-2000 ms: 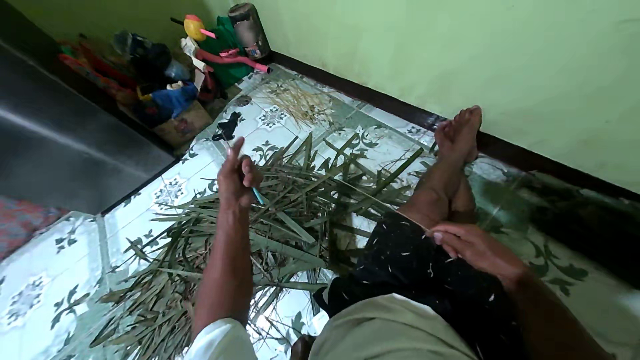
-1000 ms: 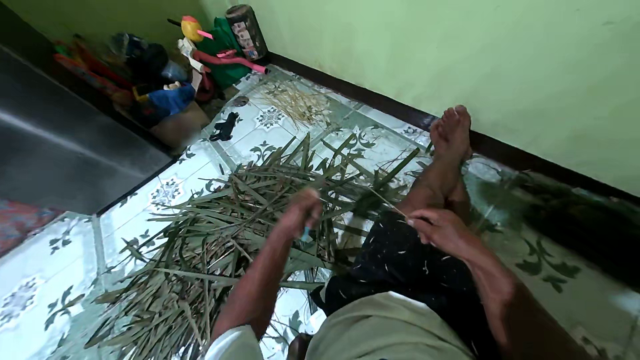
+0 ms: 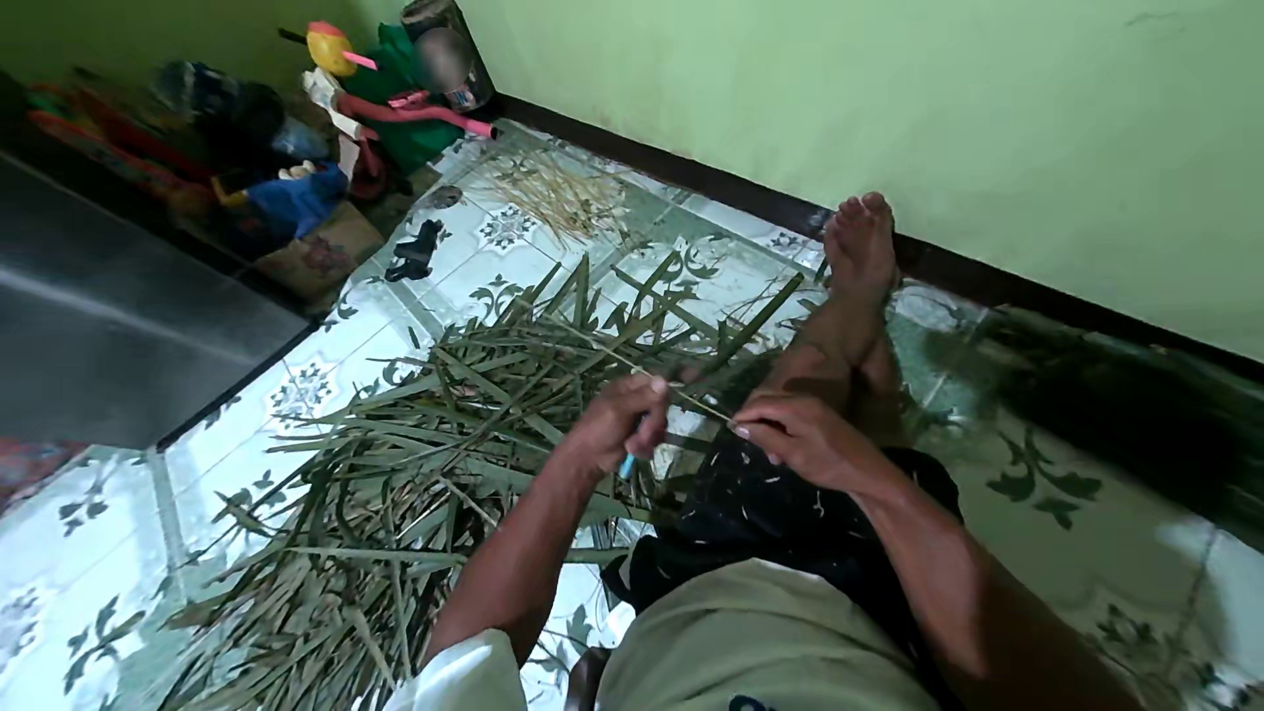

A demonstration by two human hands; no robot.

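Note:
My left hand (image 3: 628, 423) is closed around a small tool with a light-blue handle, whose working end is hidden by my fingers, and it touches a thin pale strip (image 3: 703, 403). The strip's near end is pinched between the thumb and fingers of my right hand (image 3: 790, 433), above my dark shorts. From there it runs up and left past my left hand. Below and left of my hands a large heap of long green leaf strips (image 3: 464, 415) lies on the tiled floor.
Thin pale sticks (image 3: 563, 197) lie near the wall, beside a small black object (image 3: 415, 251). Bags and toys crowd the far left corner, with a pink curved tube (image 3: 415, 115). A dark grey panel (image 3: 128, 306) stands at left. My bare feet (image 3: 861, 242) rest by the wall's dark skirting.
My left hand, raised away from my right two seconds ago, has come back down and right, close to my right hand. My right hand has shifted slightly left and still holds the strip.

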